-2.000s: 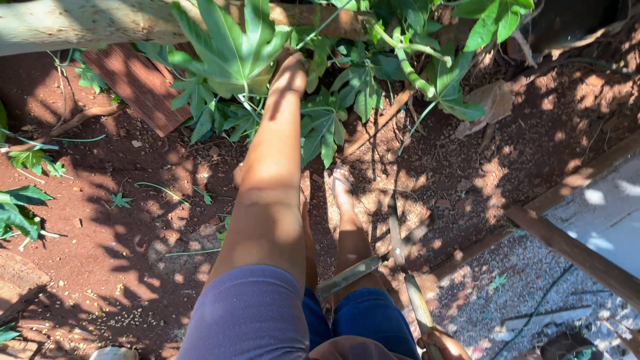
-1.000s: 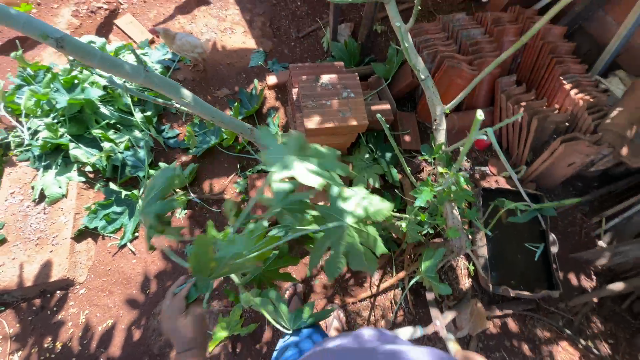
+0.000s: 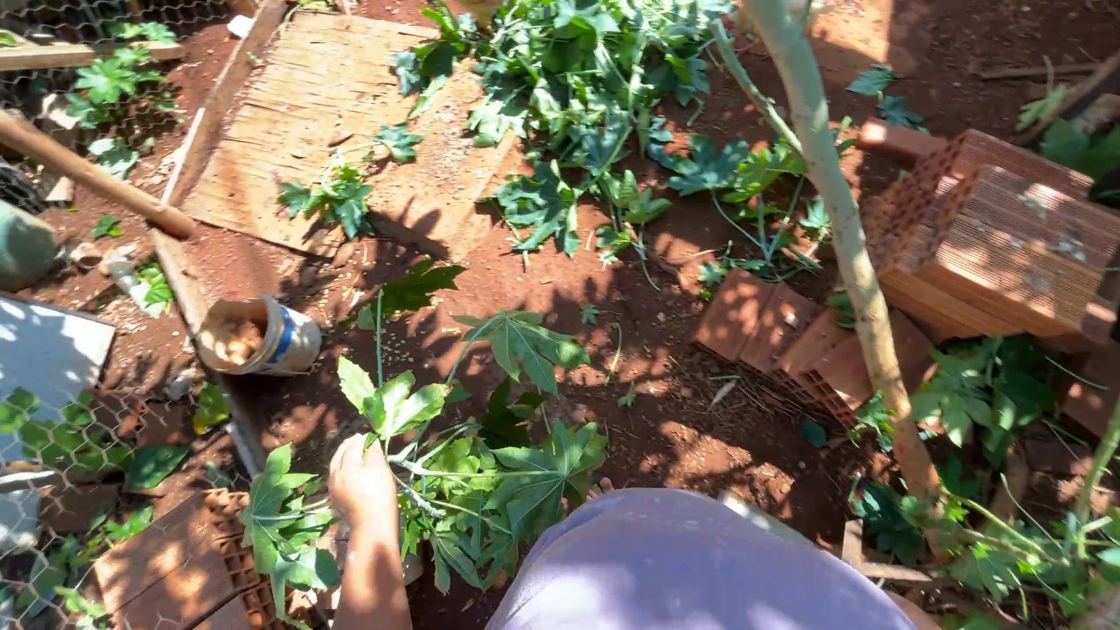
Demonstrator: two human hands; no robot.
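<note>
My left hand (image 3: pixel 360 479) is closed around the stem of a leafy green branch (image 3: pixel 534 477) in the lower left of the view. Lobed leaves spread on both sides of the fist, and one cluster hangs left of the wrist. My right hand does not show. Beyond, at the top middle, lies a large heap of cut lobed leaves (image 3: pixel 586 96) on the red soil, partly over a weathered wooden board (image 3: pixel 306 114). A pale slanting tree trunk (image 3: pixel 840 210) rises to the right of the branch.
A dirty white bucket (image 3: pixel 284 339) lies tipped at the left, near a wooden pole (image 3: pixel 96 175) and chicken wire (image 3: pixel 79 490). Hollow clay bricks (image 3: pixel 1024 245) are stacked at the right, with more bricks (image 3: pixel 787 341) on the ground. Others (image 3: pixel 166 560) sit at the lower left.
The view has swung toward the leaf heap and the board. Two seconds ago my left arm reached up into the leaves; now the hand is low at the left with a leafy branch.
</note>
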